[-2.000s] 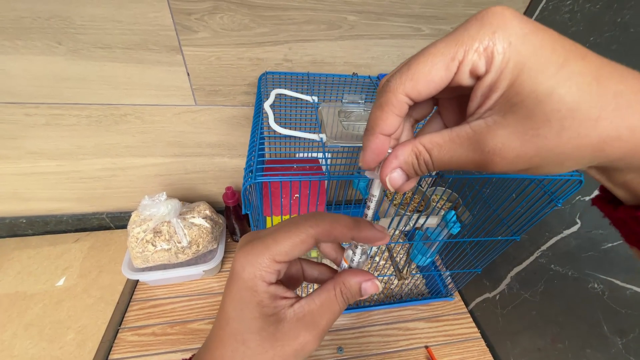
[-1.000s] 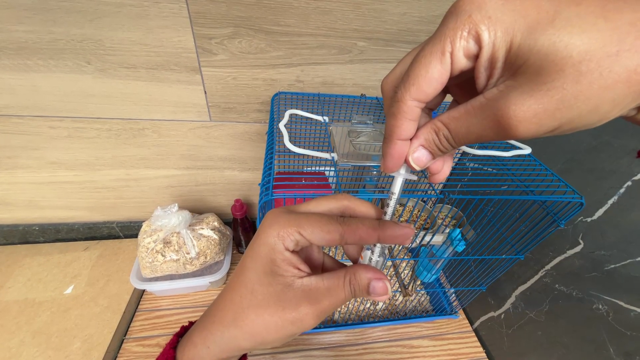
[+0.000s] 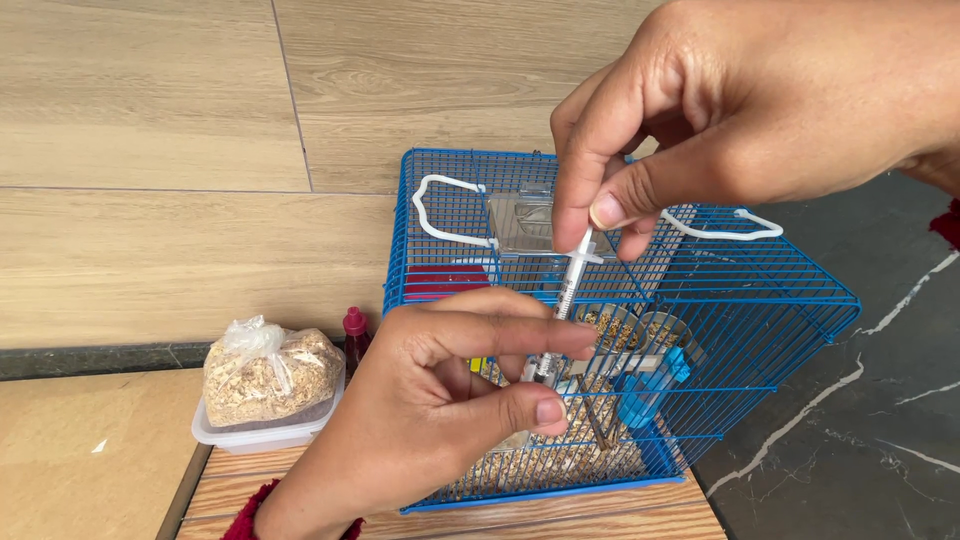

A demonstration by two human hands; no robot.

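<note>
A small clear syringe with a white plunger is held over a blue wire cage. My left hand grips the lower part, where a small clear glass or plastic vial seems to sit between thumb and fingers; my fingers partly hide it. With thumb and forefinger, my right hand pinches the plunger's top end. Through the bars show seed cups, a blue plastic drinker, a dark red box and bedding.
Left of the cage, a tied plastic bag of wood shavings rests on a white plastic tub, beside a dark bottle with a red cap. White handles are on the cage top. The cage stands on a wood-grain surface beside dark marbled stone.
More of the plunger and barrel shows between my hands than two seconds ago, and the syringe's flange is visible below my right fingers. Both hands keep their grip. The view has shifted.
</note>
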